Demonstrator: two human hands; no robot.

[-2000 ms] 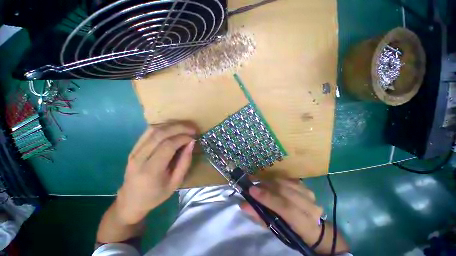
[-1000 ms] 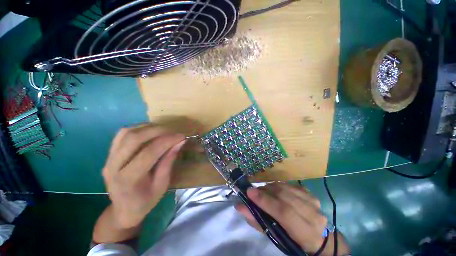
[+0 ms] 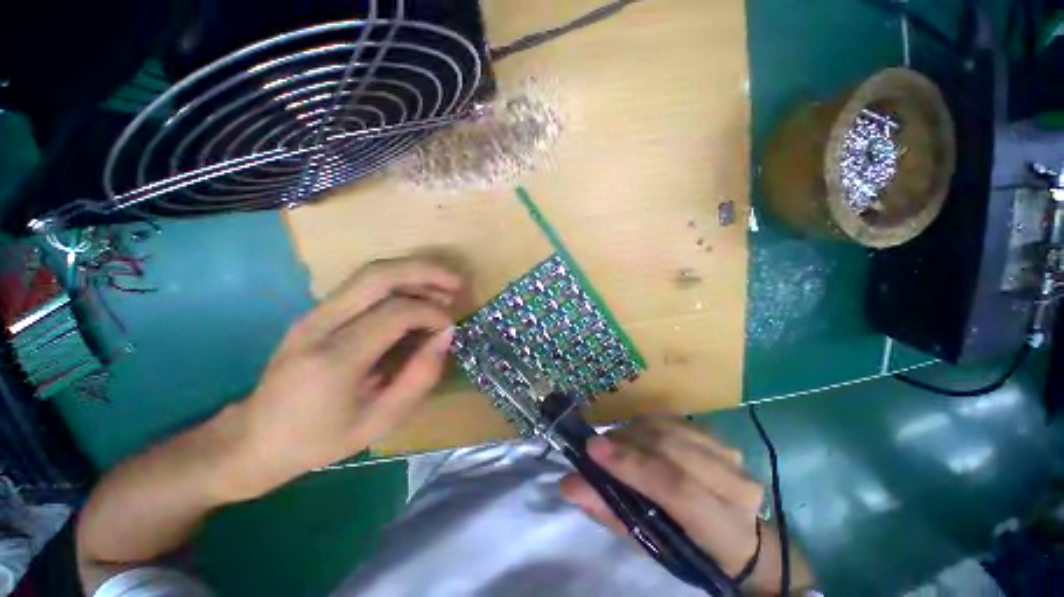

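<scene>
The green PCB panel (image 3: 553, 330) lies tilted on the tan cardboard mat, with rows of silvery parts. A narrow plain green edge strip (image 3: 579, 275) runs along its right side and extends beyond its top corner. My right hand (image 3: 677, 490) holds the black soldering iron (image 3: 618, 496), its metal shaft reaching over the panel's lower left edge. My left hand (image 3: 362, 350) is at the panel's left corner with thumb and finger brought together. Whether a thin wire is between those fingertips is too small to tell.
A black fan with spiral guard (image 3: 315, 128) stands upper left, brownish specks (image 3: 496, 146) beside it. A tan-brown pot (image 3: 893, 157) of silver scrap and a black box (image 3: 957, 280) are at right. Small wired parts (image 3: 56, 338) lie at far left. A black cord hangs lower right.
The whole view has shifted, so bench things appear further left. My left fingertips, which held a thin wire out from the panel's corner a second ago, are now close against that corner. The iron stays over the panel.
</scene>
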